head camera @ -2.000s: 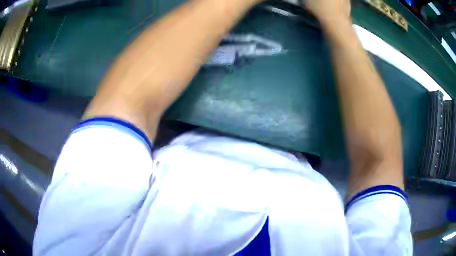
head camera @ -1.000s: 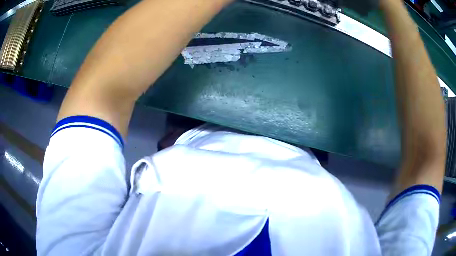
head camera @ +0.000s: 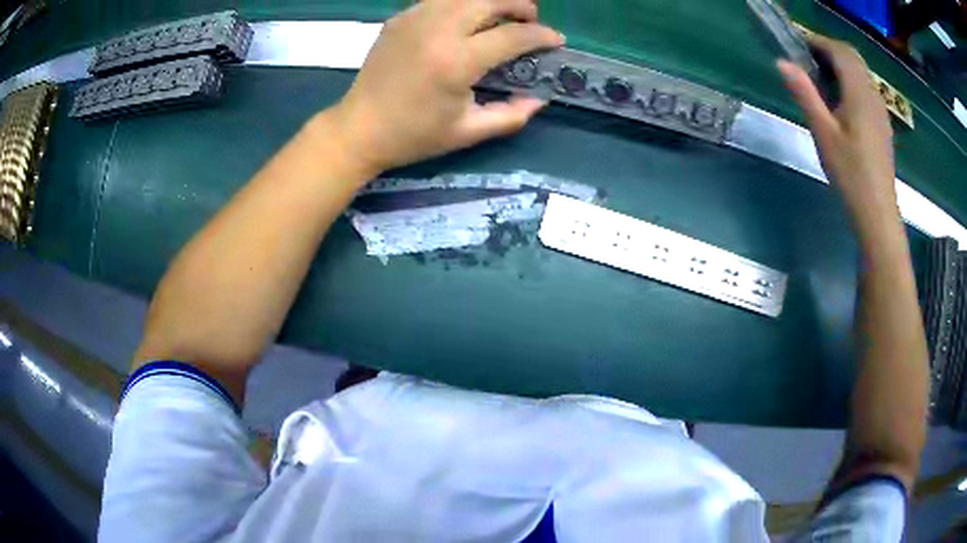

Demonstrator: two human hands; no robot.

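Note:
My left hand (head camera: 440, 85) is at the left end of a grey fixture bar (head camera: 642, 98), thumb on the near side and fingers on the far side. The bar has a row of round seats, some dark inside, and lies along the white strip. My right hand (head camera: 855, 122) is raised at the upper right, holding a dark flat tool (head camera: 790, 40) seen nearly edge-on; its exact shape is unclear. A pale cover plate (head camera: 663, 255) with clusters of small holes lies slantwise on the green mat, nearer to me than the bar.
Two stacks of grey bars (head camera: 148, 87) lie at the upper left. A gold bar block (head camera: 21, 159) is at the left edge. Stacked grey plates (head camera: 947, 329) stand at the right edge. A brass-coloured bar (head camera: 893, 101) lies behind my right hand. A worn tape patch (head camera: 435, 228) marks the mat.
The pale plate now lies on the mat, where none showed before. My left hand has come into view on the bar. My right hand now shows with the dark tool. The view has shifted.

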